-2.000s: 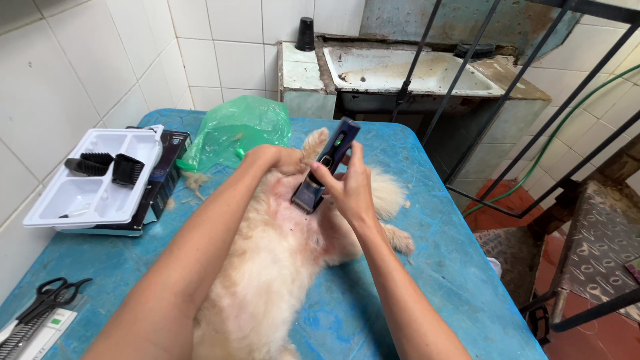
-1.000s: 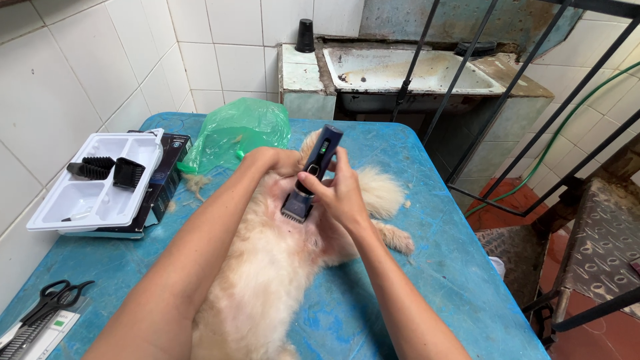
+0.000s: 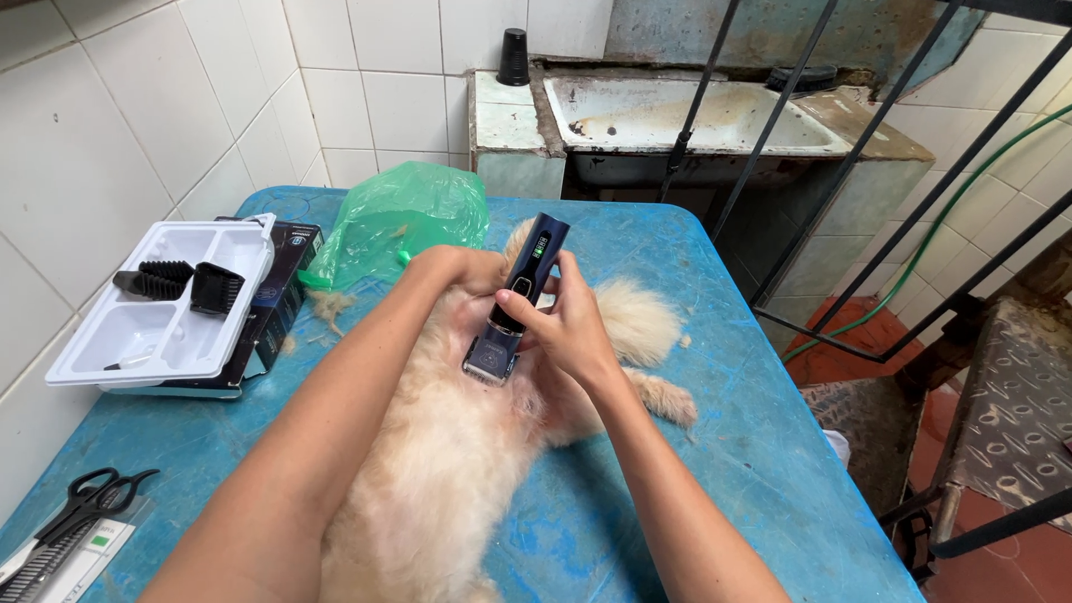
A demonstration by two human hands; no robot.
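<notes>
A cream-coloured furry dog (image 3: 419, 486) lies belly up on the blue table (image 3: 737, 469), its bushy tail (image 3: 636, 322) toward the far side. My right hand (image 3: 565, 322) grips a dark blue cordless hair clipper (image 3: 523, 285) with a small green light. The clipper's toothed blade (image 3: 486, 368) rests on pink, short-haired skin near the inner hind leg. Just left of the clipper, my left hand (image 3: 473, 270) is closed around a raised leg of the dog, whose paw (image 3: 519, 237) shows above it; the fingers are partly hidden.
A white plastic tray (image 3: 188, 339) with black comb guards (image 3: 216, 289) lies on a dark box (image 3: 289, 289) at the left. Thinning scissors (image 3: 84, 511) lie near left. A green plastic bag (image 3: 410, 213) and fur tufts (image 3: 331, 306) lie beyond. Metal bars (image 3: 804, 193) and a stained sink (image 3: 670, 117) stand behind.
The right hand has tilted the clipper and shifted its blade left and down over the dog's skin. The left hand has stayed at the leg.
</notes>
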